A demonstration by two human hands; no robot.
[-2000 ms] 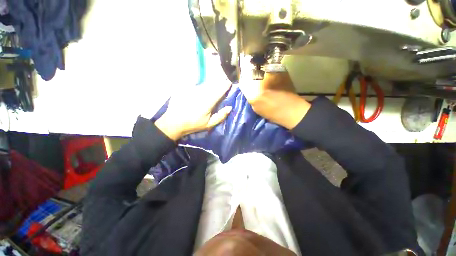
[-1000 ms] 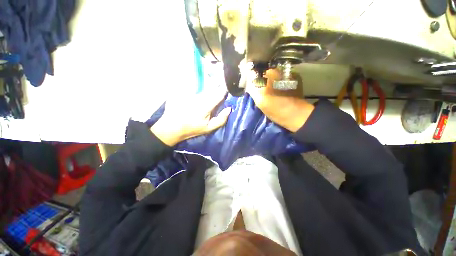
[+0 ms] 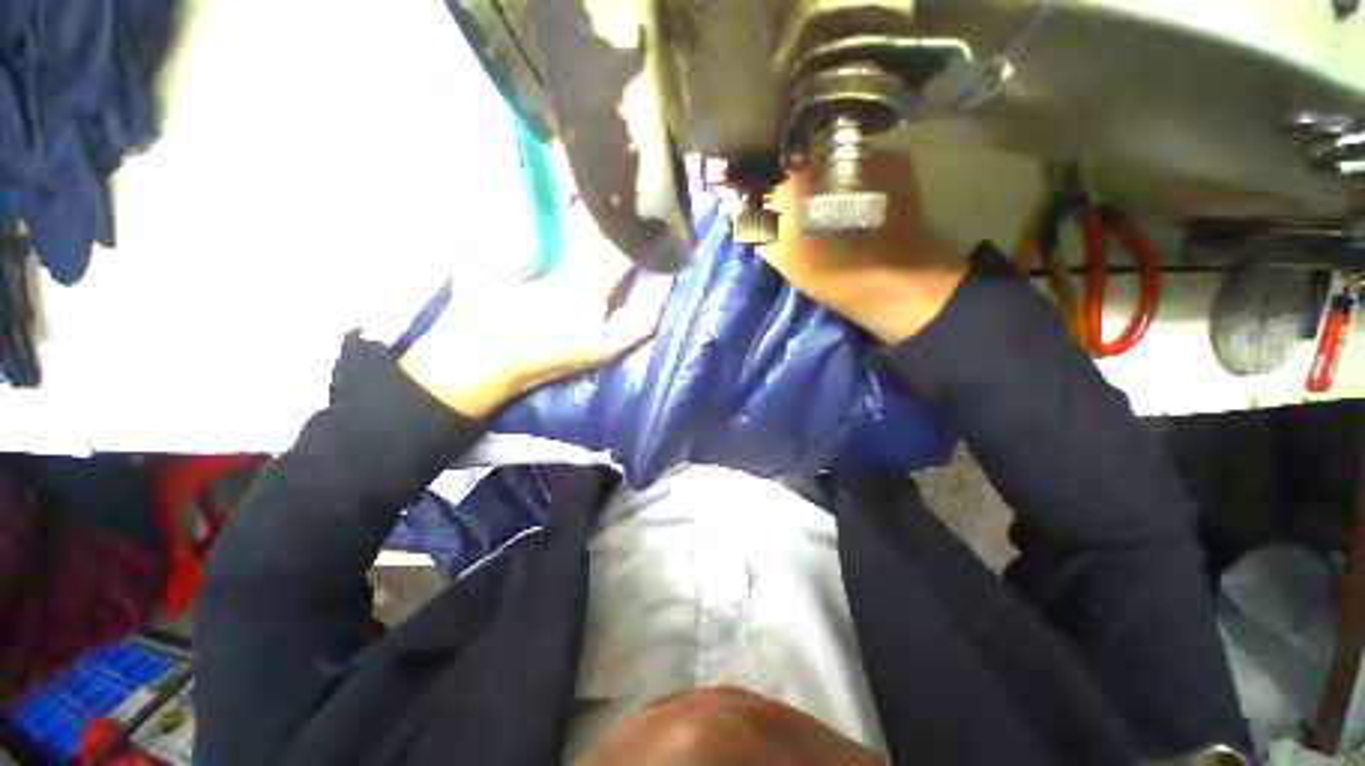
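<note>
The shiny navy quilted panel (image 3: pixel 749 359) runs from under the sewing machine head (image 3: pixel 958 135) over the table edge towards the lap. Its pale backing edge shows at the left. My left hand (image 3: pixel 524 337) lies on the panel's left part, left of the needle area, washed out by bright light. My right hand (image 3: pixel 853 247) is at the panel's right, partly hidden behind the ribbed silver screw (image 3: pixel 846 210) and machine head; its fingers are not clearly seen. The needle and presser foot are hidden or lost in glare.
A turquoise bar (image 3: pixel 536 202) stands left of the needle area. Red and orange scissors (image 3: pixel 1100 277), a round grey disc (image 3: pixel 1254 317) and a short red-handled tool (image 3: pixel 1329 341) lie at right. Dark navy fabric (image 3: pixel 75 120) is at upper left. A blue crate (image 3: pixel 90 696) is at lower left.
The view has moved closer to the machine, whose head looks larger. The left hand has shifted left and slightly down in the picture. More of the panel shows between the hands.
</note>
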